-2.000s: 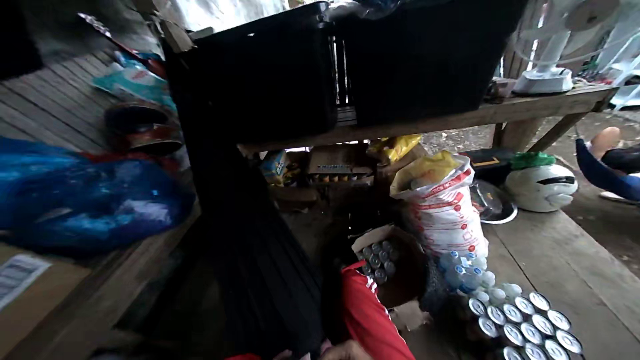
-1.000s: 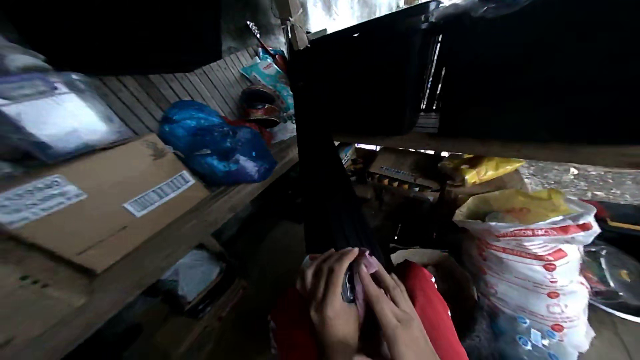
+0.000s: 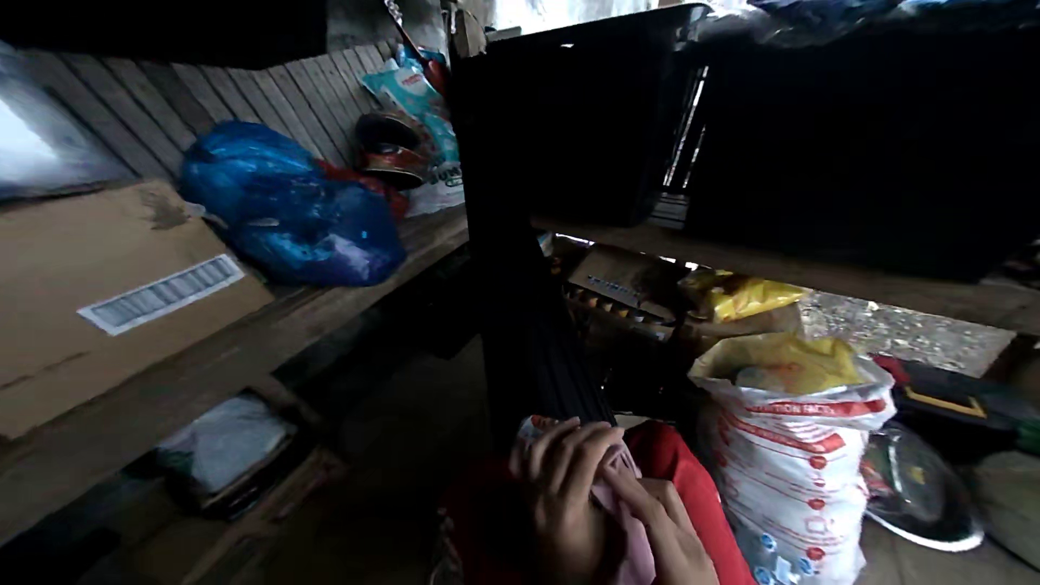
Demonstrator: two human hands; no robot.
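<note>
Both hands are together over my lap, low in the head view. My left hand [image 3: 565, 487] curls over a small can-like item [image 3: 534, 426], whose pale and reddish top corner shows past the fingers; the rest is covered. A pink cloth [image 3: 634, 540] lies between the palms and hangs down toward the wrists. Fingers of my right hand [image 3: 662, 520] pinch this cloth against the item. The red garment [image 3: 686, 471] on my legs is behind and beside the hands.
A white woven sack [image 3: 796, 463] stands right of my knee, near a lidded pan [image 3: 918, 487]. At left, a cardboard box [image 3: 114, 301] and blue plastic bag [image 3: 284, 207] rest on a wooden bench [image 3: 325, 325]. Dark cloth [image 3: 536, 349] hangs ahead, beside large black bins [image 3: 569, 130].
The view has swung left since the oldest frame, where the hands were barely visible and cans showed at right. Since one second ago, the pink cloth has come to show lower between the palms.
</note>
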